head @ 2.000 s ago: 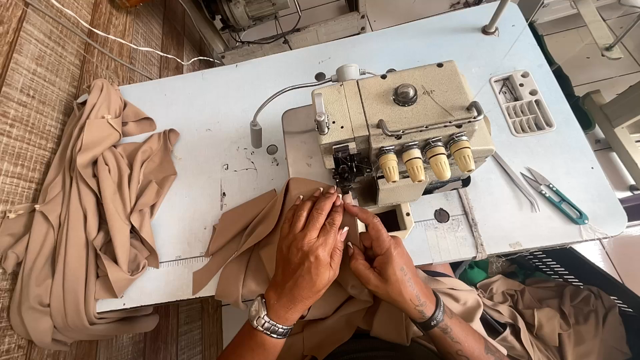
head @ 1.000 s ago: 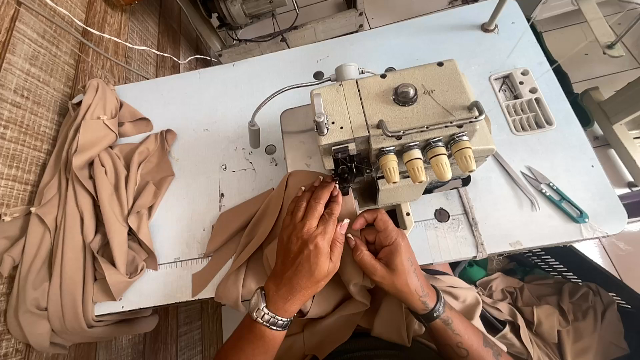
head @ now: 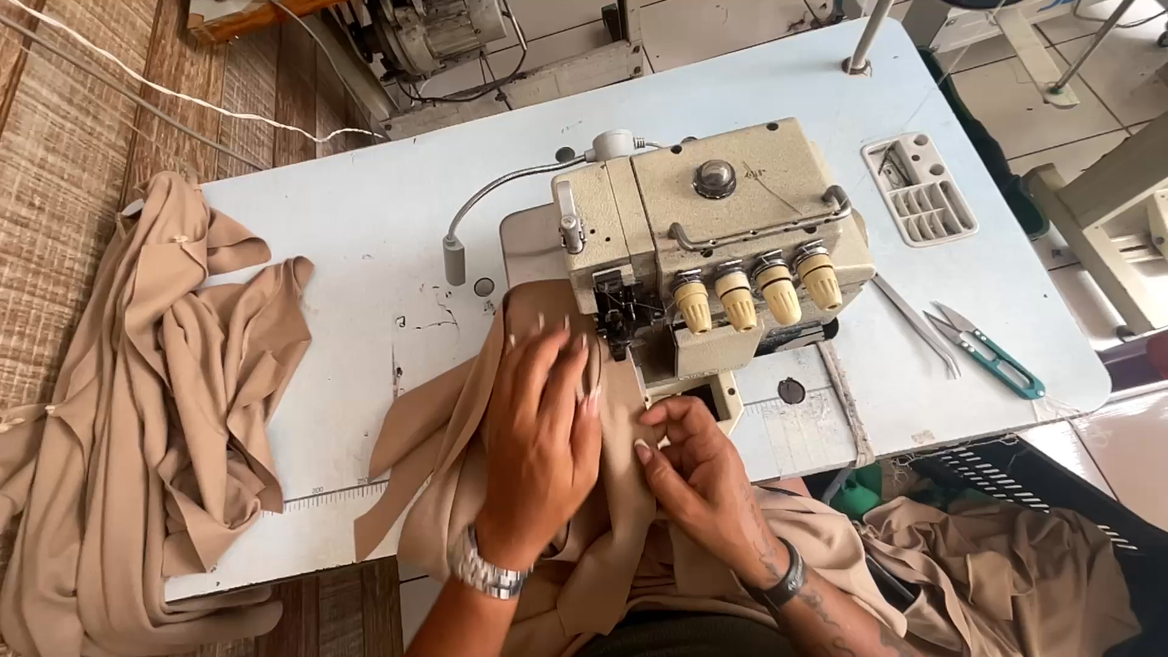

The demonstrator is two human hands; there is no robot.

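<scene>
A cream overlock sewing machine (head: 730,201) with several yellowish tension knobs stands on the pale table. Tan fabric (head: 538,306) lies at its presser foot and drapes down over the table's front edge. My left hand (head: 543,438), with a metal watch at the wrist, rests on this fabric just left of the foot, fingers spread slightly and slightly blurred. To its right, my right hand (head: 698,465), wearing a dark wristband, pinches the fabric's right edge between thumb and curled fingers. The needle is hidden among the dark parts at the foot.
A pile of tan fabric (head: 119,392) hangs over the table's left end. Right of the machine are bent tweezers (head: 917,324), green-handled thread snips (head: 990,351) and a white parts tray (head: 920,190). A lamp on a bent metal neck (head: 453,260) stands behind. More fabric (head: 1004,566) lies lower right.
Both hands were close together at the presser foot two seconds ago. My right hand has drawn back and to the right, and my left hand has come back a little from the foot.
</scene>
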